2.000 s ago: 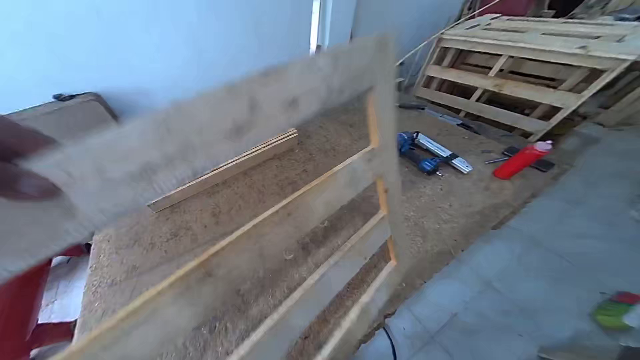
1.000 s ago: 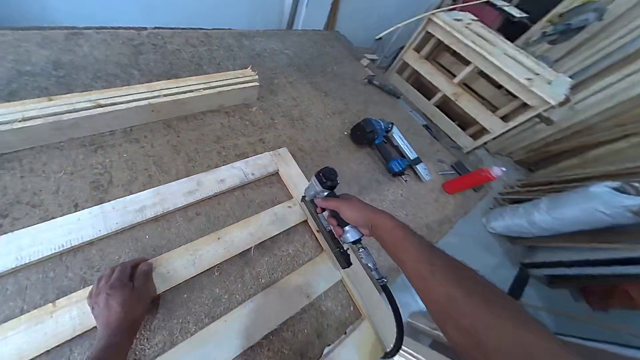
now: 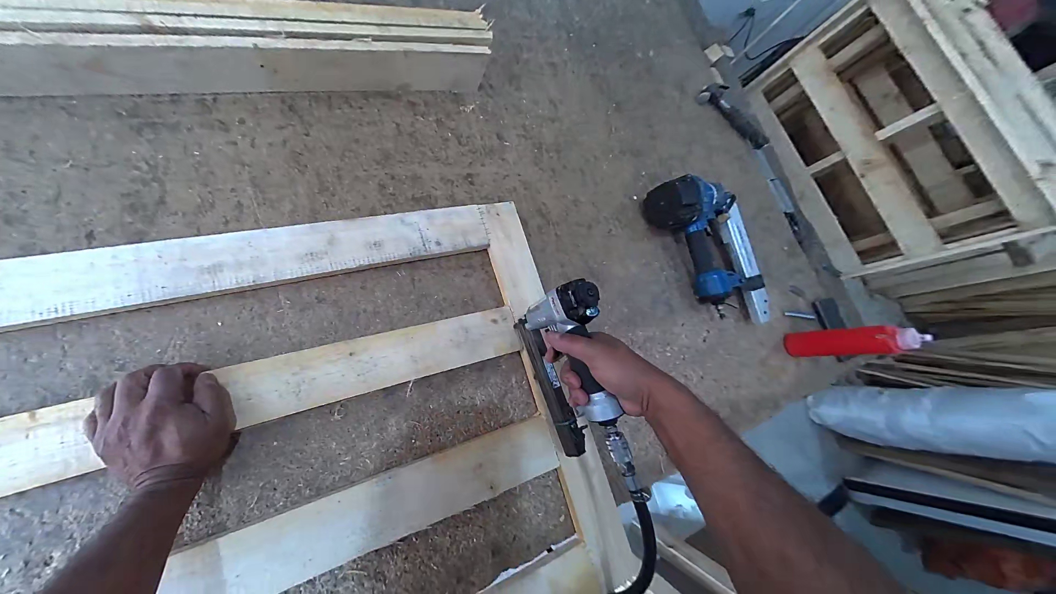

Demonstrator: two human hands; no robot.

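Note:
A wooden slatted frame (image 3: 371,351) lies flat on the particle-board work surface (image 3: 313,157). My right hand (image 3: 606,371) grips a pneumatic stapler (image 3: 569,309), whose nose meets the frame's side rail where the second slat joins it. A black air hose (image 3: 646,536) hangs from its handle. My left hand (image 3: 169,421) rests on the second slat, its fingers curled over the wood; how firmly they grip does not show.
Stacked wooden strips (image 3: 247,66) lie at the top left. To the right are a blue and black nail gun (image 3: 701,239), a hammer (image 3: 734,115), a red bottle (image 3: 850,341), a wooden crate-like frame (image 3: 874,132) and a plastic-wrapped roll (image 3: 940,421).
Two seconds ago the slatted frame was raised and tilted; now it lies flat. The stapler has been in my right hand since the one-second-old frame. The view has moved closer.

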